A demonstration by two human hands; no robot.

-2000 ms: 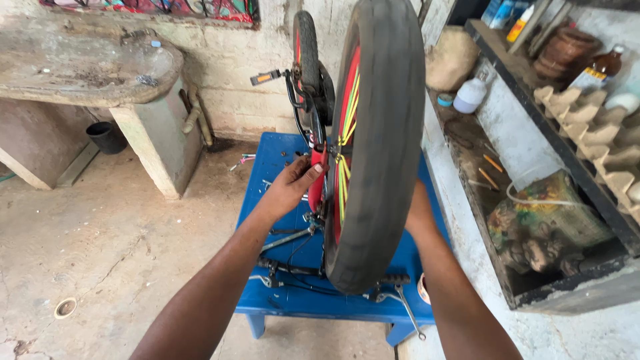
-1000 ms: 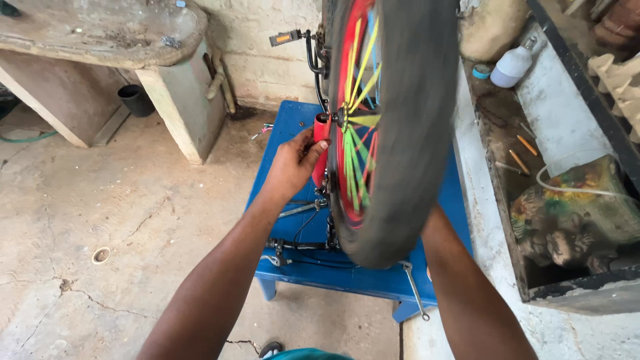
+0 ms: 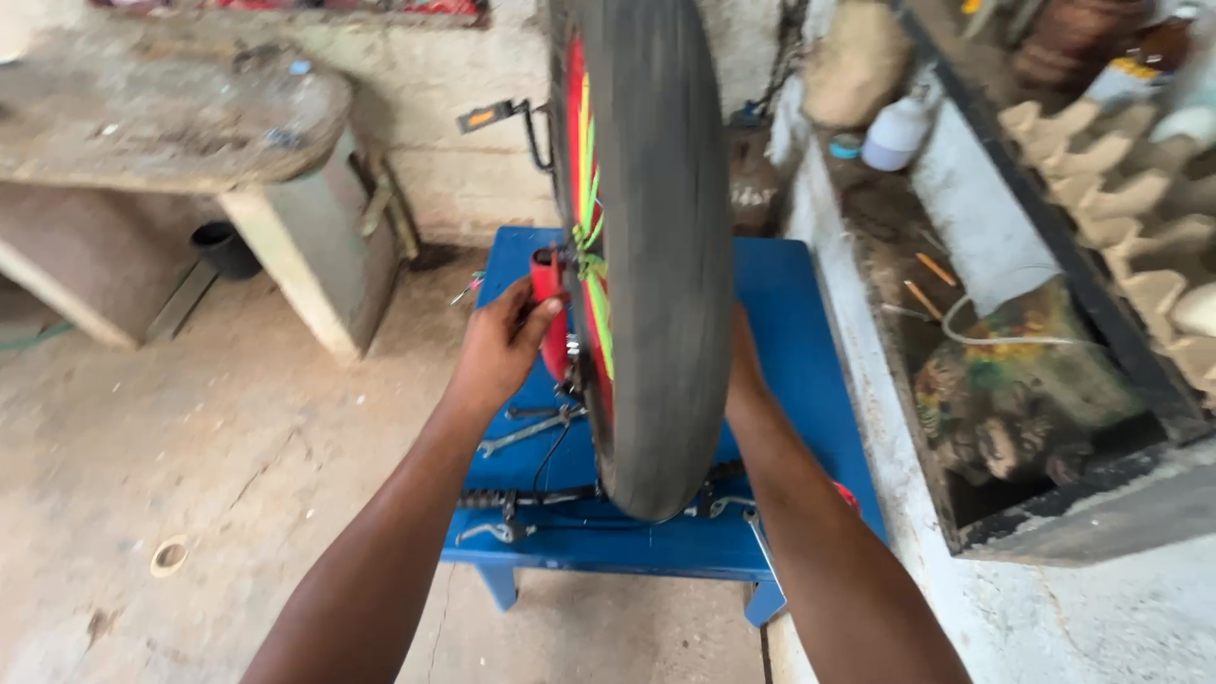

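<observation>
An upside-down bicycle stands on a blue table (image 3: 788,332), its handlebar (image 3: 484,497) low on the tabletop. Its wheel with a thick black tyre (image 3: 665,266) rises upright in front of me; the tread is blurred. Yellow-green spoke covers (image 3: 591,256) and a red rim show on its left side. My left hand (image 3: 508,337) grips the red fork leg (image 3: 548,275) beside the hub. Behind the tyre, my right hand is hidden; only the wrist (image 3: 744,370) and forearm show. A brake lever (image 3: 499,532) lies near the table's front edge.
Open-end wrenches (image 3: 522,432) lie left of the wheel, and another wrench (image 3: 765,551) overhangs the front right edge. A concrete shelf (image 3: 1092,503) with a cloth and bottles borders the right side. A stone-topped counter (image 3: 190,171) stands at the left, with a black pot (image 3: 226,249) beneath.
The spoke covers have changed position as the wheel turns between my hands. My left hand stays on the red fork leg. The view has shifted.
</observation>
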